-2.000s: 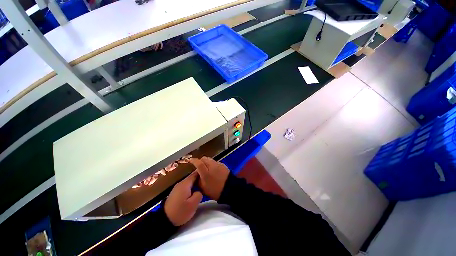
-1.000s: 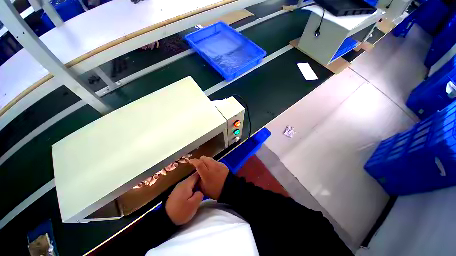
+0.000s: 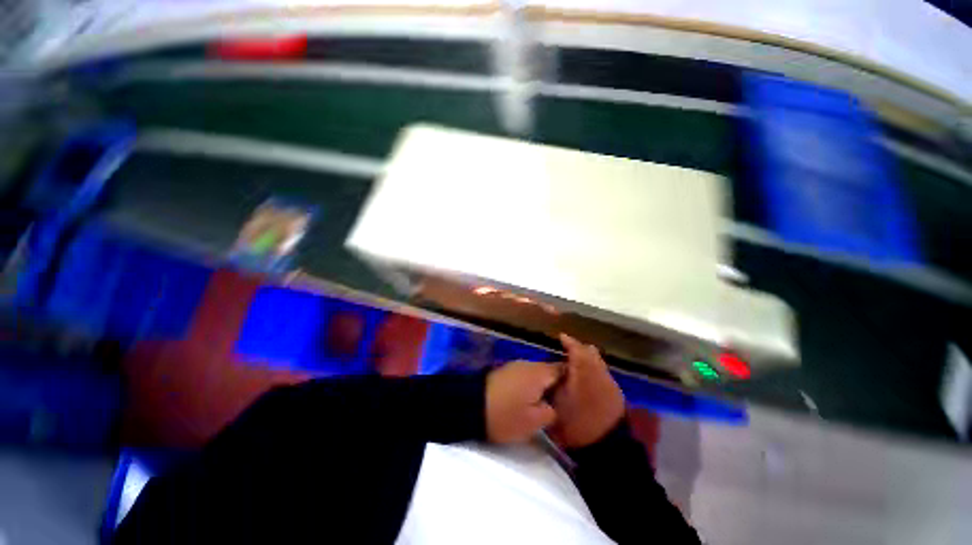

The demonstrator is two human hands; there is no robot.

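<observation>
My left hand (image 3: pixel 520 400) and my right hand (image 3: pixel 588 394) are together in front of the cream metal oven (image 3: pixel 544 218). Their fingertips meet. Whatever may lie between the fingers is hidden by them and by motion blur. Pinkish parts (image 3: pixel 512 297) glow in the oven's open front, just beyond my hands. A red button (image 3: pixel 734 364) and a green button (image 3: pixel 706 370) show at the oven's right end.
The blurred work pad (image 3: pixel 273 232) with a green piece lies on the belt left of the oven. A blue bin (image 3: pixel 831 170) is on the belt at the right. A blue tray (image 3: pixel 682 400) runs below the oven's front edge. Blue crates stand at the left.
The view has swung left and is blurred. The oven and blue bin now appear further right, and the work pad is fully in view. My hands remain together.
</observation>
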